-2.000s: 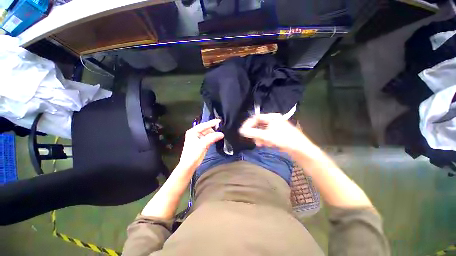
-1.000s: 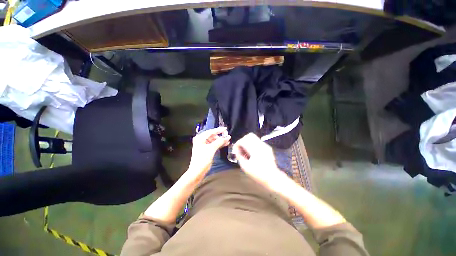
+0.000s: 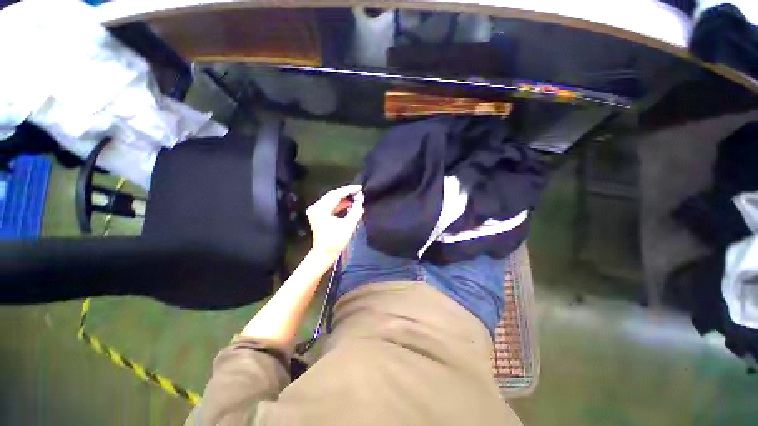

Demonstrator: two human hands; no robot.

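Note:
The black-and-white garment (image 3: 407,191) lies bunched on my lap, over blue trousers, with white strips showing near its front edge. My left hand (image 3: 335,218) is at the garment's left edge, fingers curled and fingertips pinched at the cloth. A small dark reddish patch shows between these fingers; I cannot tell whether it is a tool or shadow. No needle or thread can be made out. My right hand is not in view.
A white-topped table (image 3: 548,18) curves across the front. An office chair (image 3: 208,191) stands at left beside a white crumpled heap (image 3: 91,83). A woven basket or crate (image 3: 514,333) is under my lap. Black-and-white pieces (image 3: 740,266) hang at far right.
My right hand has left the lap and gone out of view. My left hand has moved slightly up to the garment's edge. The garment lies more spread, showing more white.

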